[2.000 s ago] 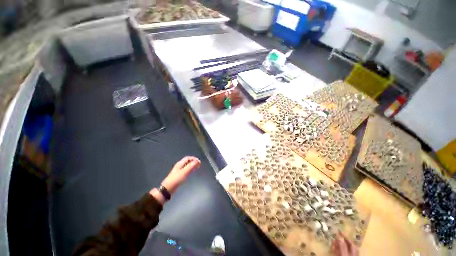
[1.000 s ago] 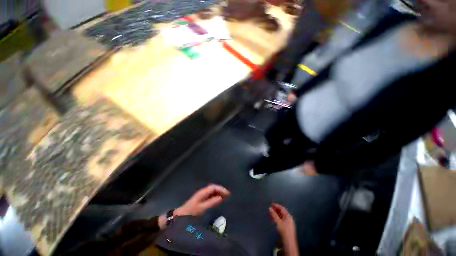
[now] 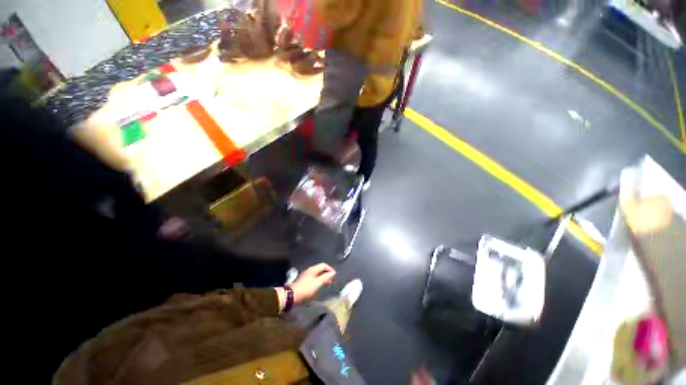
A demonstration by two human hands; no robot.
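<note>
My left hand [image 3: 311, 283] is empty, over the dark floor in the lower middle, below a brown sleeve and dark wristband. My right hand [image 3: 423, 376] is a small blur cut off by the bottom edge; its fingers cannot be made out. At the lower right, a bright magenta item [image 3: 648, 342] lies by a tan item on a white-edged bench [image 3: 594, 319]. Neither hand touches anything on a table.
A person in dark clothes [image 3: 90, 225] is close at left. Another in a mustard top [image 3: 383, 45] stands by a tan table [image 3: 259, 98] with red tape and a dark parts heap [image 3: 143, 56]. A white-seated stool [image 3: 509, 280] and a clear-topped stool [image 3: 325, 197] stand on the floor.
The view has swung right, from the bench of ring boards to the aisle and opposite bench. The dark-clothed person now shows at left. My right hand has dropped to the bottom edge.
</note>
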